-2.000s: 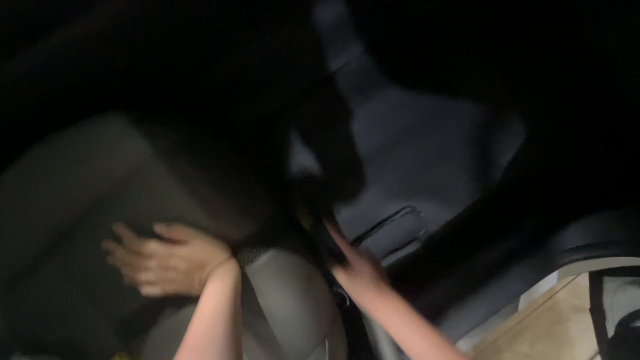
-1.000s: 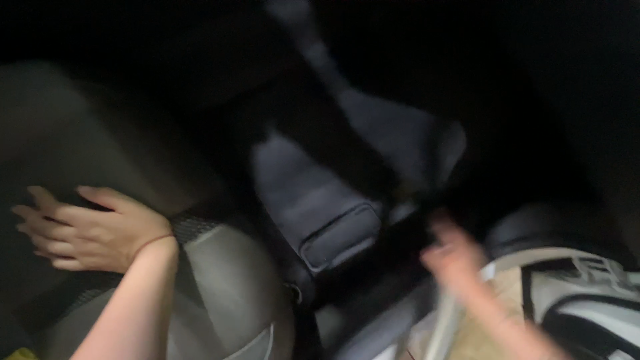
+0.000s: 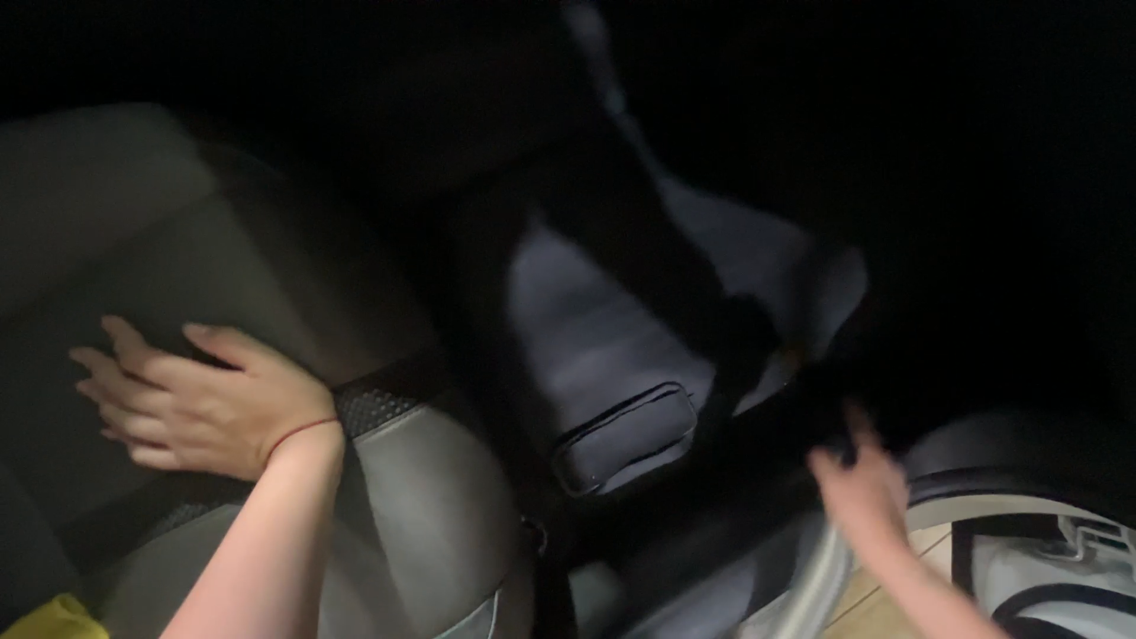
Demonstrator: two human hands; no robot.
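Observation:
My left hand (image 3: 204, 399) lies palm down on the grey car seat (image 3: 435, 497), its fingers spread and nothing in them, with a thin red cord at the wrist. My right hand (image 3: 861, 488), blurred, is low at the right by the door opening. Its fingers bend around something dark, seemingly a handle, whose far end is lost in shadow. A light grey tube (image 3: 821, 581), possibly a hose, runs down just beneath that hand. Left of it, the car's floor mat (image 3: 577, 328) shows in patches of light, with a dark-edged rounded rectangle (image 3: 626, 439) on it.
The door sill (image 3: 701, 568) crosses below the mat. Outside at the lower right are pale floor tiles (image 3: 923, 550) and a white and black object (image 3: 1029, 568). Something yellow (image 3: 58, 621) shows at the lower left corner. Deep shadow hides much of the footwell.
My right hand has moved away from beside the seat, across the footwell to the door-opening side. My left hand stays spread on the seat. The view has shifted.

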